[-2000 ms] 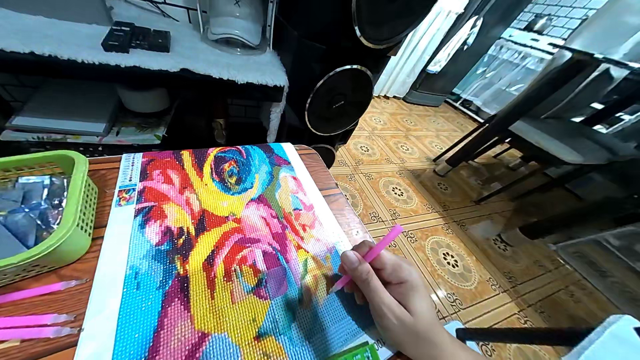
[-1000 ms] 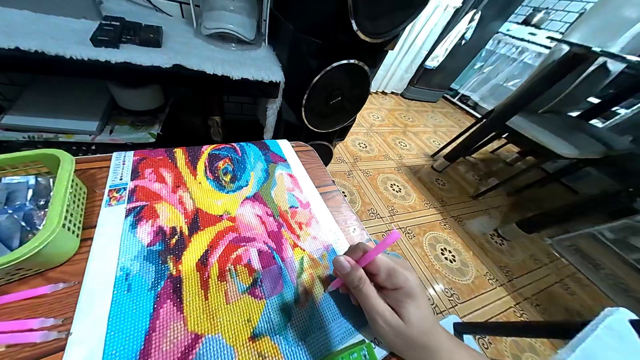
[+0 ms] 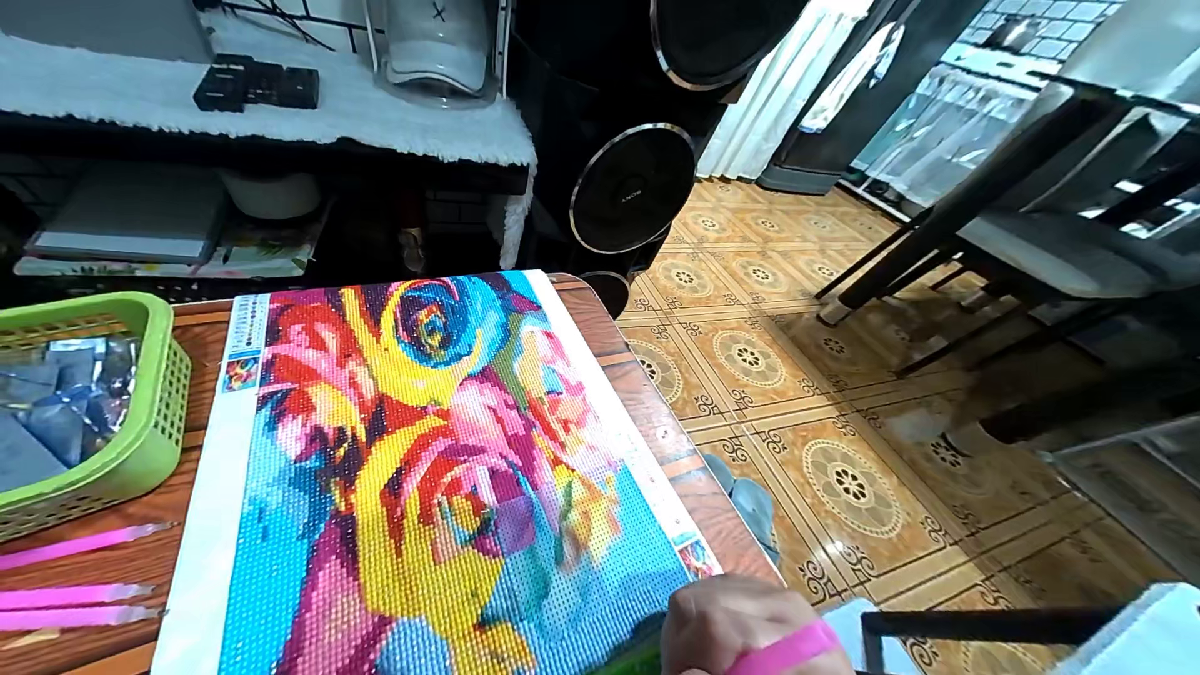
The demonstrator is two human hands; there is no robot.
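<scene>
A diamond painting canvas of bright roses [image 3: 422, 469] lies on a wood-grain table. My right hand [image 3: 741, 623] is at its lower right corner, at the bottom edge of the view, with the fingers curled around a pink applicator pen [image 3: 787, 649]. The pen's tip is hidden. Just left of the hand, a green object [image 3: 637, 656] is partly in view; it is cut off by the frame. My left hand is not in view. Several more pink pens [image 3: 80, 595] lie on the table to the left of the canvas.
A green plastic basket [image 3: 155, 422] holding small clear packets [image 3: 70, 403] stands at the left. Behind the table are a shelf with a white furry cover [image 3: 375, 122] and a black speaker [image 3: 633, 187]. Chairs [image 3: 1059, 248] stand on the patterned tile floor [image 3: 750, 361] to the right.
My right hand has moved down from the right part of the canvas to its lower right corner, with the pink pen still in it. The pen's tip was in view before.
</scene>
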